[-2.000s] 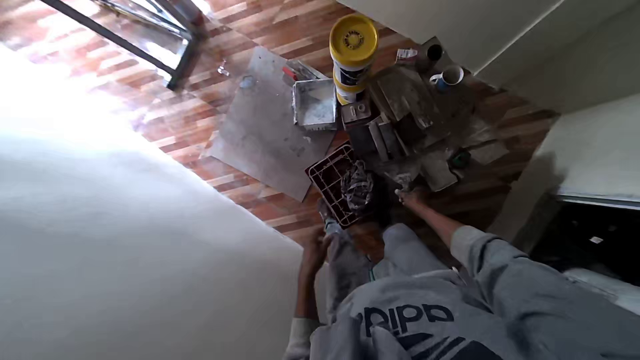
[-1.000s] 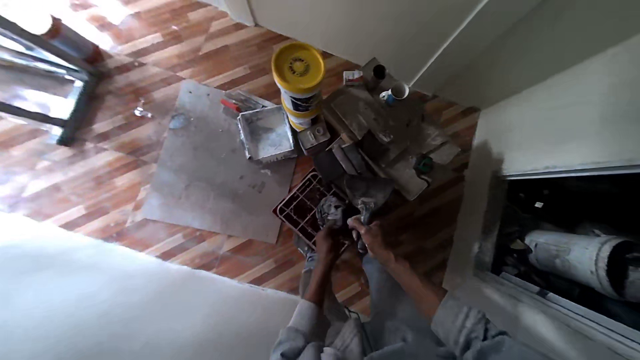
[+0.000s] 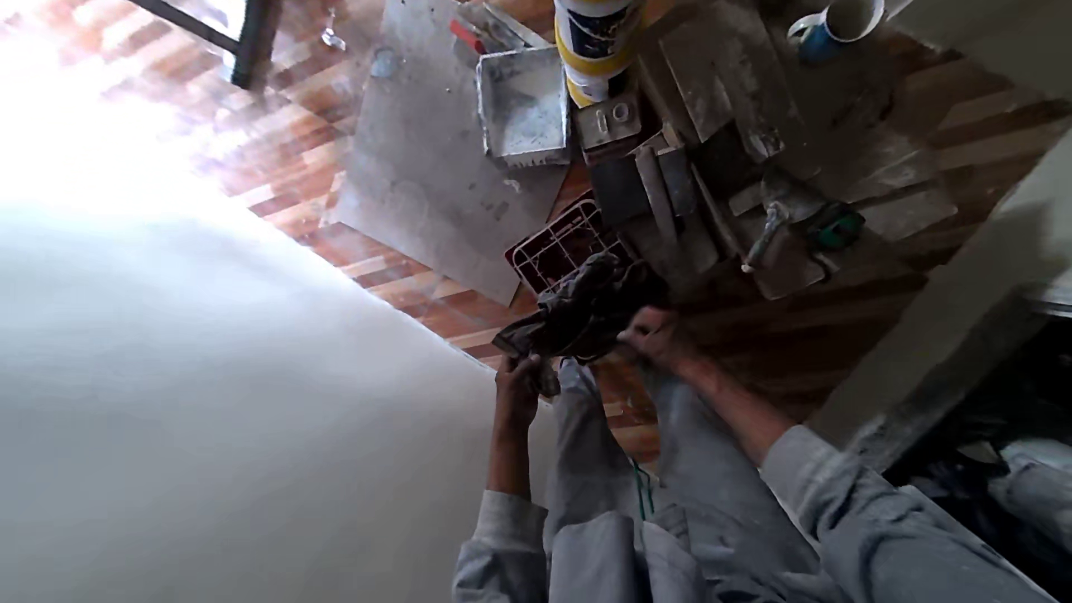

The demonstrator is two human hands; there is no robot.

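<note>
My left hand (image 3: 517, 383) grips the near left end of a dark, crumpled cloth (image 3: 582, 310). My right hand (image 3: 657, 337) pinches the right side of the same cloth, its fingers closed. Between them the cloth hangs spread out, in front of a wire-grid crate (image 3: 569, 243) with dark red sides, and hides part of it. Beyond the crate lie flat tools and blocks (image 3: 657, 188), covered in dust. A putty-smeared square tray (image 3: 526, 105) stands on a grey board (image 3: 435, 167).
Behind the tray is a white and yellow bucket (image 3: 599, 38). A mug (image 3: 842, 25) stands at the back right. A tool with a green part (image 3: 836, 226) lies at right. A white wall (image 3: 251, 402) fills the left; a dark opening (image 3: 1005, 452) is at lower right.
Both hands were together over the crate one second ago; now they are apart, with the dark cloth stretched between them. The view has shifted.
</note>
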